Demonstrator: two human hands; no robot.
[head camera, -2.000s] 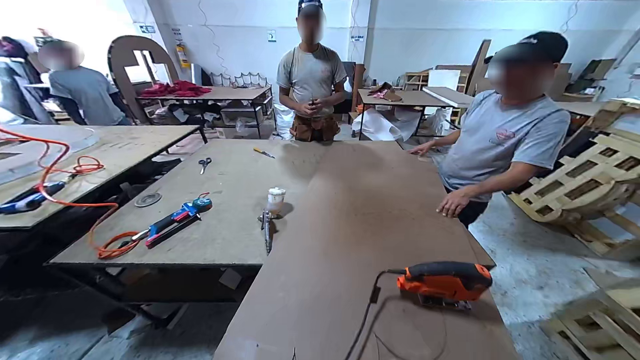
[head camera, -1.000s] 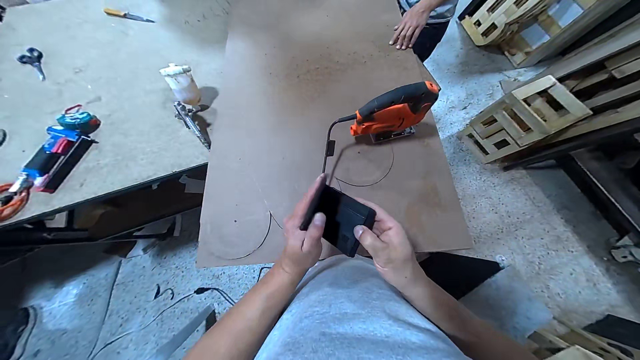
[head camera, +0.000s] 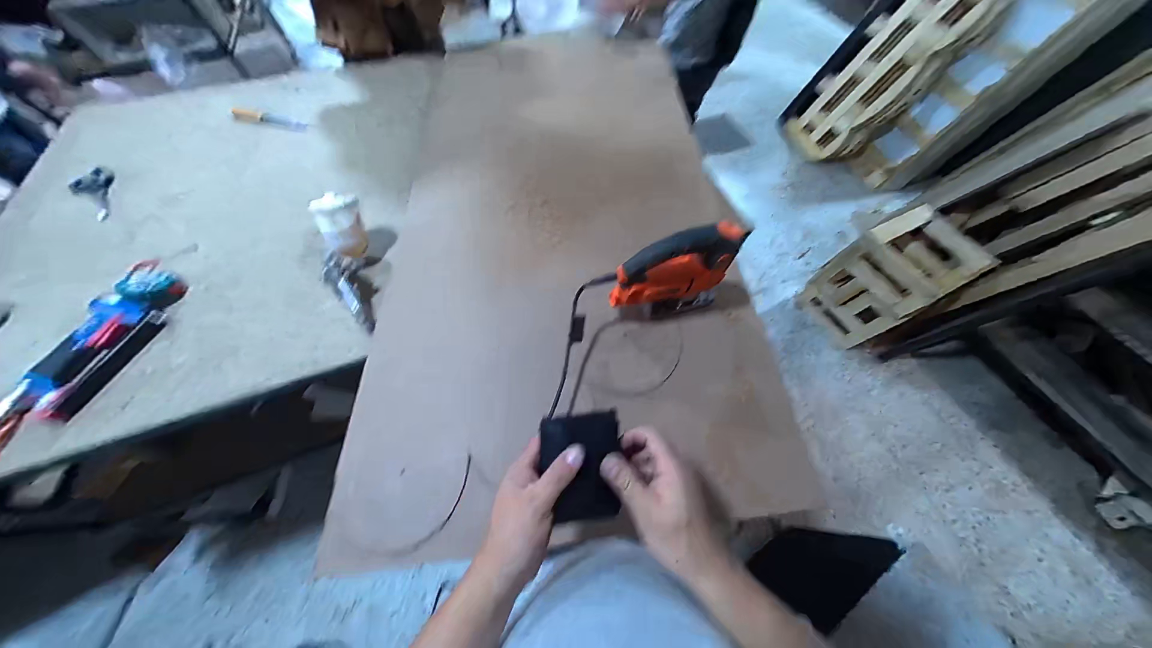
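Note:
Between my two hands is a flat black object, perhaps a wallet or phone case, held in front of my body above the near part of a brown board. My left hand grips its left side, thumb on top. My right hand pinches its right edge with thumb and fingers. Beyond them an orange and black jigsaw rests on the board, its black cord running toward my hands. Curved lines are marked on the board near the jigsaw and at the lower left.
On the table at left lie a spray gun with a white cup, a yellow-handled tool, scissors and a blue and red tool. Wooden frames stand at right. People stand at the far edge.
My hands, out of view two seconds ago, came into view with the black object, which looked opened out one second ago and is now folded together. The view has tipped down since the first frame.

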